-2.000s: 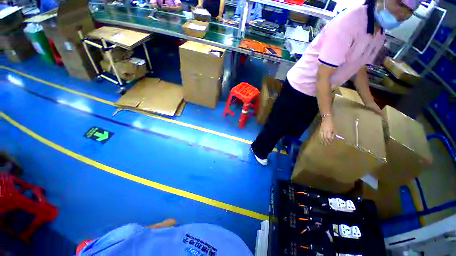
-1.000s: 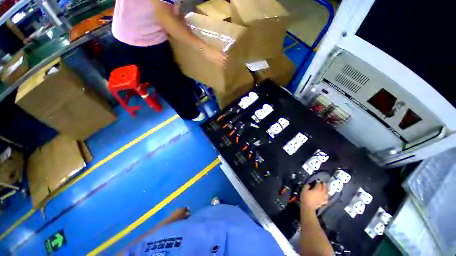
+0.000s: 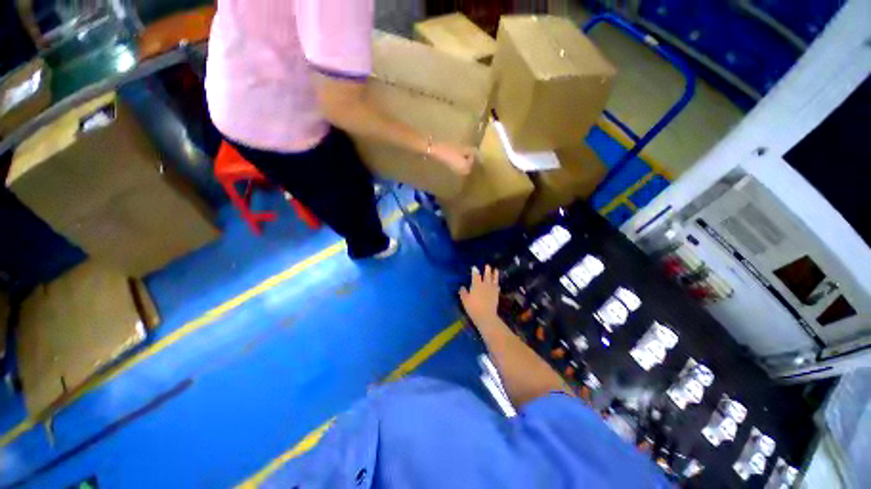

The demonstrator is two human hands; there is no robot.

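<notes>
My right hand (image 3: 480, 294) is bare and open, fingers spread, at the left edge of the black bench top (image 3: 597, 234). It holds nothing that I can see; whether it touches the top is unclear. A slanted row of white socket blocks (image 3: 654, 345) runs down the black top. Small dark and orange leads (image 3: 542, 332) lie left of the sockets, blurred. My left hand is not in view.
A person in a pink shirt (image 3: 263, 76) holds a brown carton (image 3: 430, 95) beside a blue trolley (image 3: 690, 86). A red stool (image 3: 234, 167) stands behind them. More cartons (image 3: 105, 191) are at left. A white cabinet (image 3: 754, 248) stands right.
My right hand has moved from among the sockets to the bench's left edge. My left hand has left the view. The view has shifted, and the person's carton appears turned.
</notes>
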